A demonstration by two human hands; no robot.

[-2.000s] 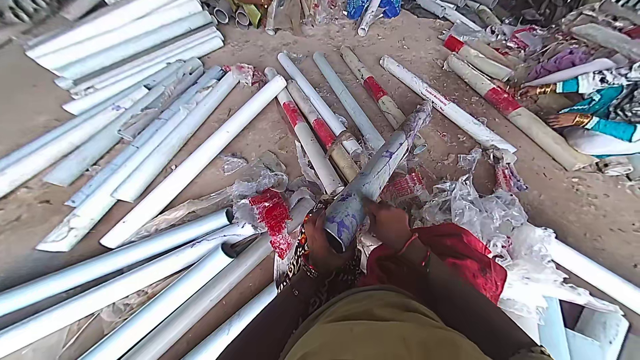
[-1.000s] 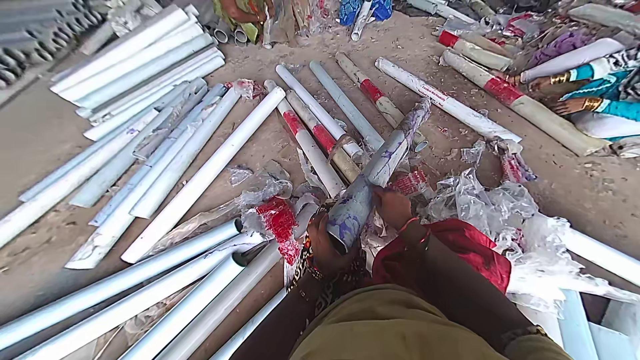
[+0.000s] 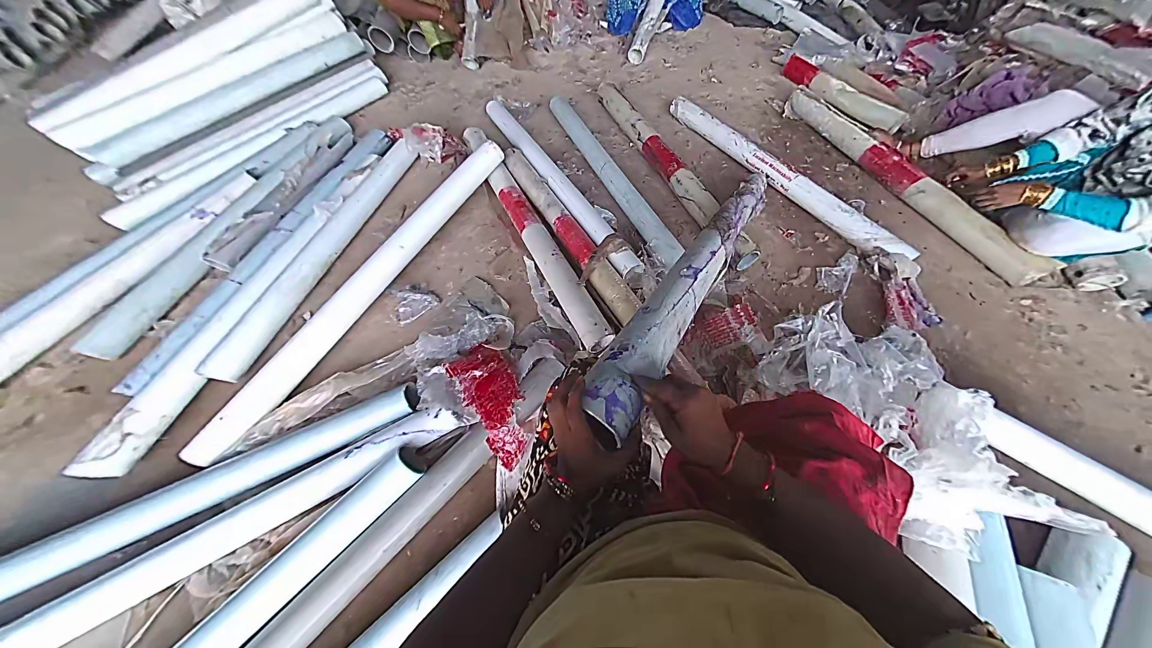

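A grey-white tube (image 3: 679, 292) with purple stains slants up and to the right from my lap, its open end toward me. My left hand (image 3: 585, 441) grips that near end from the left. At the tube's right side, my right hand (image 3: 688, 418) has its fingers bent against the wall near the same end; whether it pinches a bit of film there is too small to tell. Red cloth (image 3: 810, 454) lies beside my right forearm. A piece of red mesh (image 3: 490, 396) lies left of my left hand, and crumpled clear plastic film (image 3: 837, 360) is heaped to the right.
White and pale blue tubes lie at the left, such as a long white tube (image 3: 351, 297). Tubes with red bands (image 3: 661, 157) lie ahead. At the right, a co-worker's hands (image 3: 999, 184) rest by a red-banded tube (image 3: 936, 202). Other people's hands show at the top.
The near end of the stained tube now shows its opening more toward me, with my right hand close to its rim. Both hands have stayed at the tube.
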